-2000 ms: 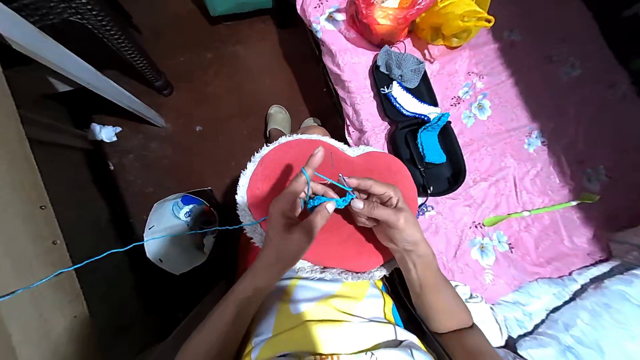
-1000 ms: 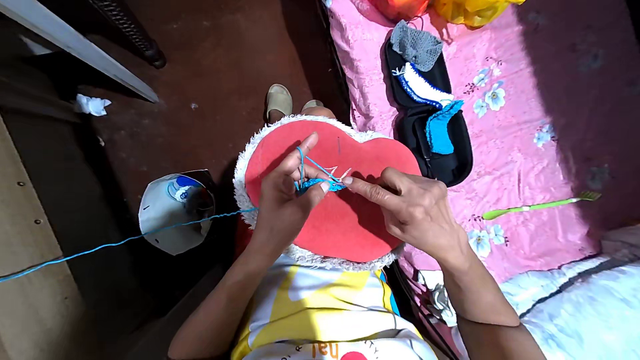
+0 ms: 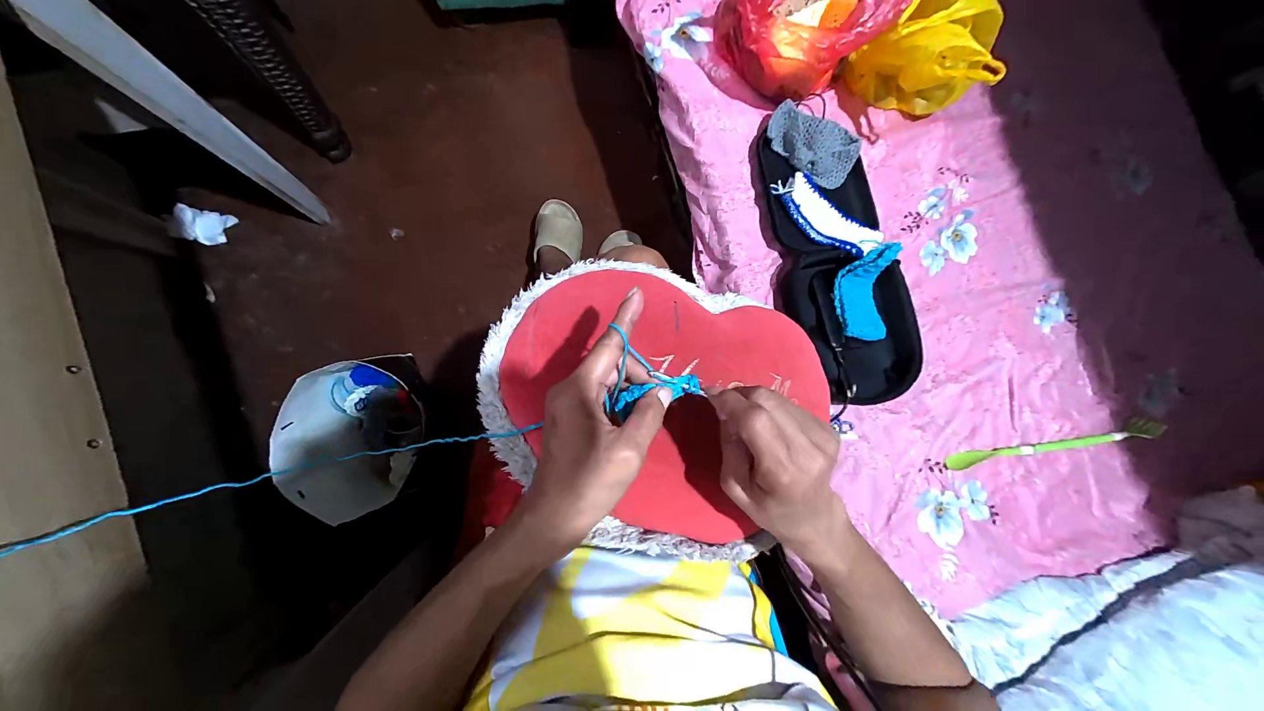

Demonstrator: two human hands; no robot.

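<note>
My left hand (image 3: 592, 434) pinches a small piece of blue crochet work (image 3: 642, 395) between thumb and fingers. Its index finger is raised with blue yarn looped around it. At the right end of the work, my right hand (image 3: 775, 449) has its fingers closed on a thin crochet hook, mostly hidden by the fingers. Both hands are above a red heart-shaped cushion (image 3: 563, 316) with a white furry edge, on my lap. A strand of blue yarn (image 3: 217, 486) runs from the left edge of view to my left hand.
On the pink flowered bedsheet (image 3: 997, 375) lie an open black case (image 3: 904, 365) with grey, white and blue crocheted pieces, a green plastic utensil (image 3: 1047, 447), and red (image 3: 790, 49) and yellow (image 3: 923, 59) plastic bags. A white bin (image 3: 321, 494) stands at left, below the yarn strand.
My right hand has shifted and turned beside the work, its index finger no longer stretched out over it as a second ago. My left hand keeps its hold on the blue crochet work.
</note>
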